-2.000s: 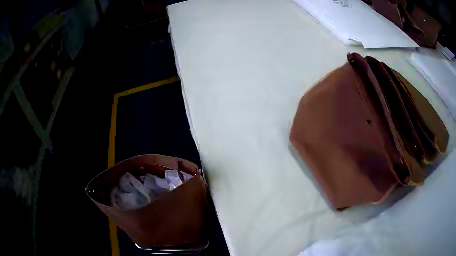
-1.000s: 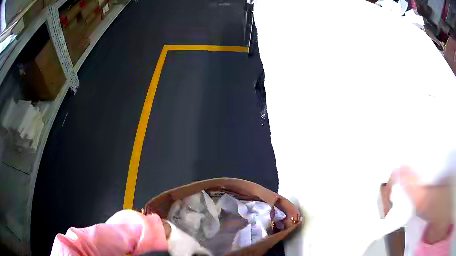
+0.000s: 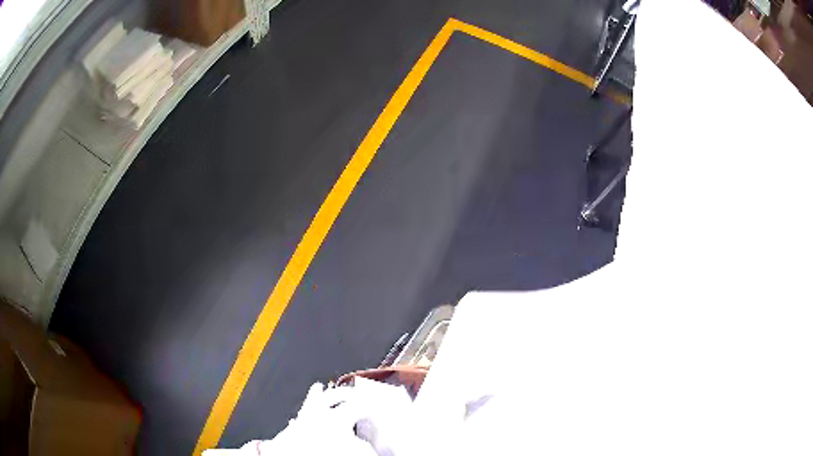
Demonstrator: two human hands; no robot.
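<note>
A brown bag (image 3: 406, 376) shows only as a small strip of rim at the bottom centre. Crumpled white material (image 3: 357, 417), overexposed, lies over and beside it; I cannot tell paper from glove there. A broad white shape (image 3: 526, 356) bulges out left of the table line and hides the rest of the bag. It looks like a large sheet of paper, but its edges merge with the table. Neither of my hands can be made out.
The overexposed white table (image 3: 722, 178) fills the right side. A clear-grey support (image 3: 432, 337) shows behind the bag. Metal legs (image 3: 606, 191) stand under the table. A yellow line (image 3: 330, 209) crosses the dark floor. An open carton (image 3: 80, 401) and a shelf with white stacks (image 3: 134, 76) are at left.
The view has swung left and down toward the floor. The pink sleeve at lower left and my right hand over the table no longer show. White material now covers most of the bag.
</note>
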